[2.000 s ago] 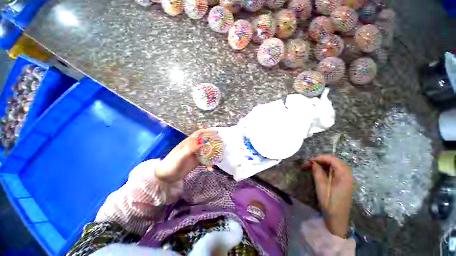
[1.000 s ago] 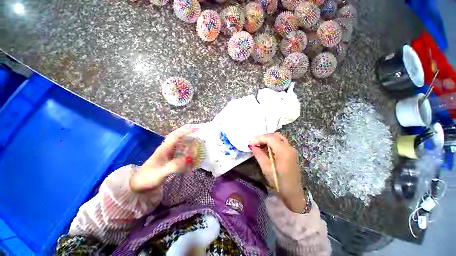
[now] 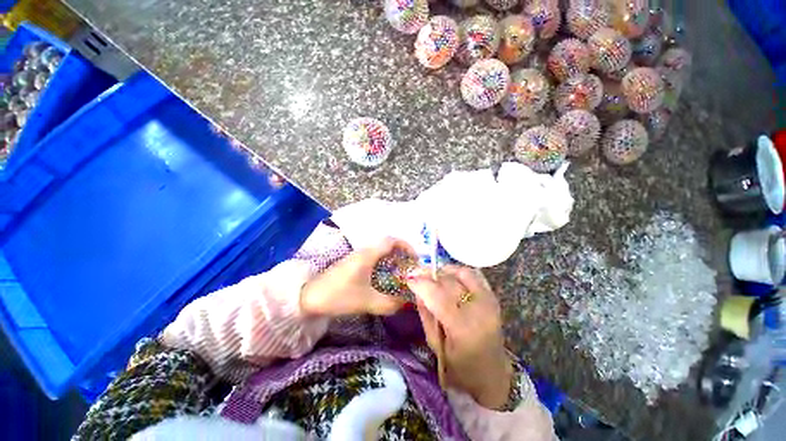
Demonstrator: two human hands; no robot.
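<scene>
My left hand (image 3: 355, 282) holds a decorated ball (image 3: 394, 272) with dense coloured dots, just in front of the apron. My right hand (image 3: 463, 312) is against the ball's right side, with a thin stick tool (image 3: 434, 251) held upright between its fingers. Whether the fingertips also hold a small piece cannot be seen. A white cloth (image 3: 379, 220) with blue marks lies beyond the hands, with a smooth white oval (image 3: 478, 219) on it. A single decorated ball (image 3: 367, 141) rests on the speckled tabletop (image 3: 258, 95) behind the cloth.
A heap of decorated balls (image 3: 578, 94) lies at the back. A glittering pile of clear pieces (image 3: 642, 306) is right of the cloth. A black pot (image 3: 746, 176), white cup (image 3: 757, 256) and yellow item (image 3: 737, 315) stand far right. A blue crate (image 3: 129, 232) is at left.
My right hand has come from beside the clear pile to the ball in my left hand. The ball has moved right, in front of the cloth. The camera view has shifted.
</scene>
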